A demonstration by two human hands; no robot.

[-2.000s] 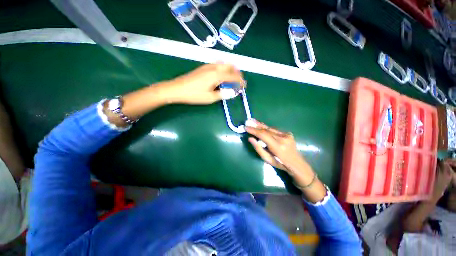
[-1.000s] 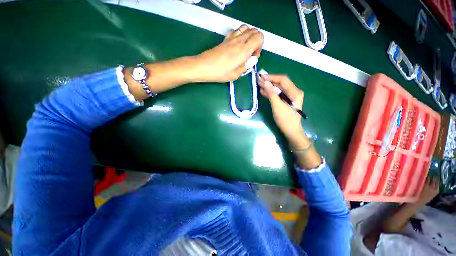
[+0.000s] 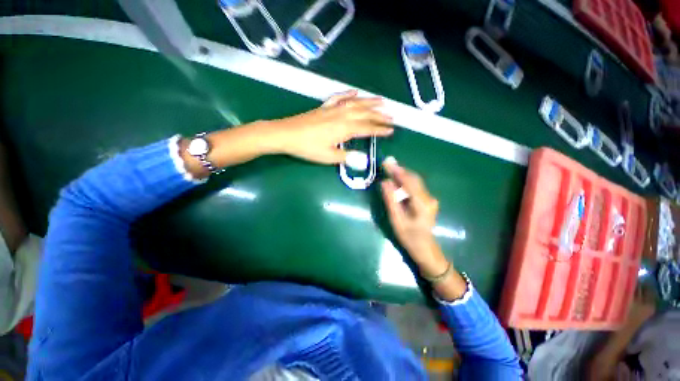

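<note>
A white oval housing frame (image 3: pixel 358 183) lies on the glossy green work surface in front of me. My left hand (image 3: pixel 335 130) holds it from above; the palm and fingers hide its upper end, and the white-capped thumb lies inside the loop. My right hand (image 3: pixel 410 205) is just right of the frame, apart from it, with its fingers partly curled and a white cap on a fingertip. The hand is blurred, and I cannot tell whether a tool is in it.
A white rail (image 3: pixel 462 132) edges the surface. Beyond it, several white frames with blue patches (image 3: pixel 423 71) lie on the darker green belt. A salmon-red compartment tray (image 3: pixel 520 245) is at the right, holding small parts. A neighbouring worker's arm (image 3: pixel 625 338) is at the lower right.
My left hand has spread over the frame's upper part. My right hand has moved away from the frame, and the dark pen-like tool seen in it a second ago no longer shows clearly.
</note>
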